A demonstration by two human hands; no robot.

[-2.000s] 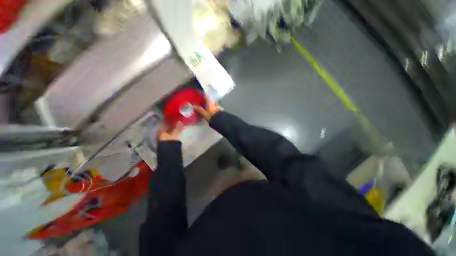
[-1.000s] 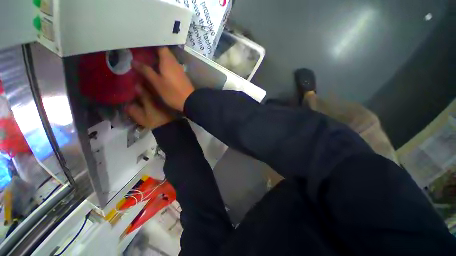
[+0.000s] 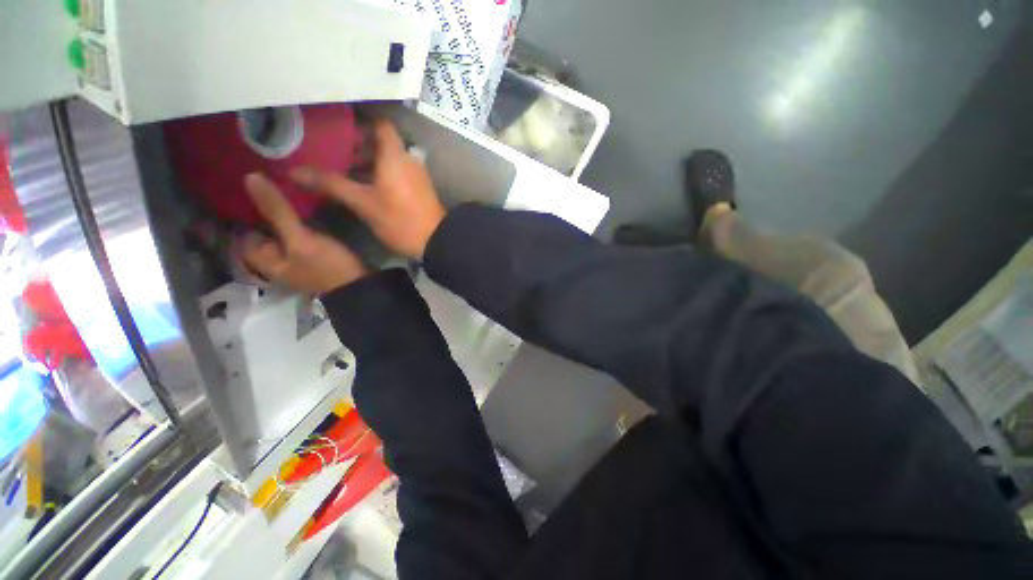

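The red reel (image 3: 215,170), a wide disc with a pale ring hub, sits inside the open compartment of the white machine (image 3: 272,57), under its upper housing. My right hand (image 3: 391,193) holds the reel's right side, thumb and fingers spread at its edge. My left hand (image 3: 300,249) is at the reel's lower edge, one finger on its face and the others curled below it. The back of the reel and some fingertips are hidden.
An open flap (image 3: 561,193) juts out to the right of the compartment. Behind it are a printed box (image 3: 467,57) and a white basket (image 3: 549,125). Red and yellow plastic (image 3: 351,459) lies below the machine. A person's shoe (image 3: 710,181) and trouser leg show on the grey floor.
Two seconds ago I held the reel lower, farther from view; now it is in the compartment. Since one second ago, my left hand has moved left along the reel's lower edge.
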